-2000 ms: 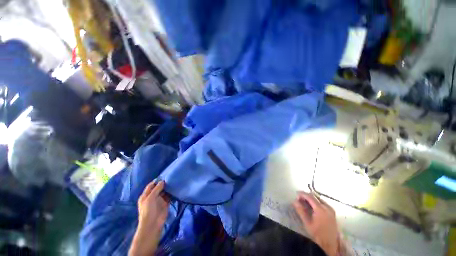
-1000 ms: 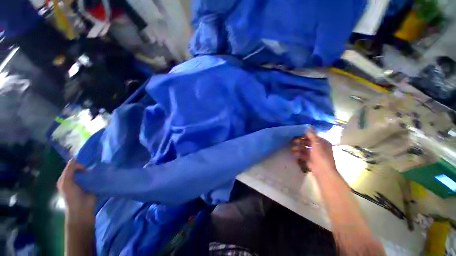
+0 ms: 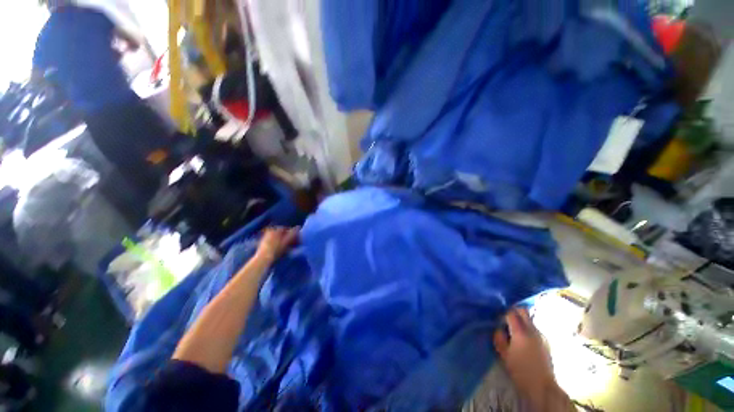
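A royal-blue garment (image 3: 394, 282) lies bunched over my lap and the left part of the sewing table. My left hand (image 3: 278, 241) is at its upper left edge, with the fingertips on the cloth. My right hand (image 3: 519, 342) holds its right edge beside the bright lamp light, with the fingers partly hidden. The cream sewing machine (image 3: 636, 314) stands right of my right hand, with a green panel (image 3: 712, 382) at the frame edge. The needle area is too blurred to tell.
More blue garments (image 3: 499, 105) hang or pile behind the table, with a white tag (image 3: 617, 145). A box with whitish scraps (image 3: 161, 269) is at the left. A person in dark blue (image 3: 80, 60) is at the far upper left. A yellow edge strip (image 3: 604, 235) runs behind the machine.
My left hand has moved up and inward from the pale blue panel's left end. The long panel is no longer stretched between my hands, and the bunched cloth now covers the middle. The view has shifted.
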